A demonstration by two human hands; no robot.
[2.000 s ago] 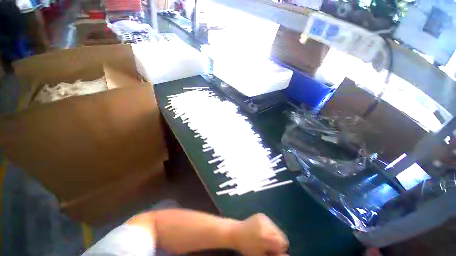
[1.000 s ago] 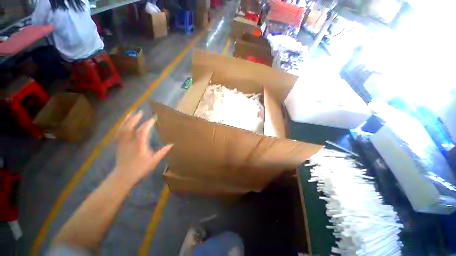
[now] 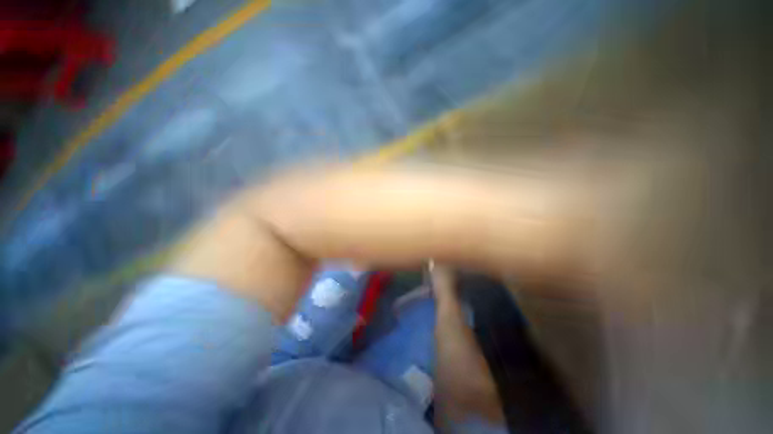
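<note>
The view is strongly blurred. My left forearm, with a light blue sleeve, reaches across the middle from the lower left to the right. My left hand (image 3: pixel 631 225) is only a smear at the right, and its fingers and anything in them cannot be made out. My right arm shows low in the middle, over my lap. My right hand (image 3: pixel 442 280) is small, blurred and partly hidden behind the left forearm. No white rods can be made out.
A brown blurred surface (image 3: pixel 703 110), perhaps the carton, fills the right side. The grey-blue floor with yellow lines (image 3: pixel 169 76) lies at the upper left. A red stool (image 3: pixel 59 55) is at the top left corner. My legs in blue trousers are below.
The view has swung down towards the floor and my lap. The rod heap and bench have left the picture. The left hand, spread beside the carton before, is now blurred at the right.
</note>
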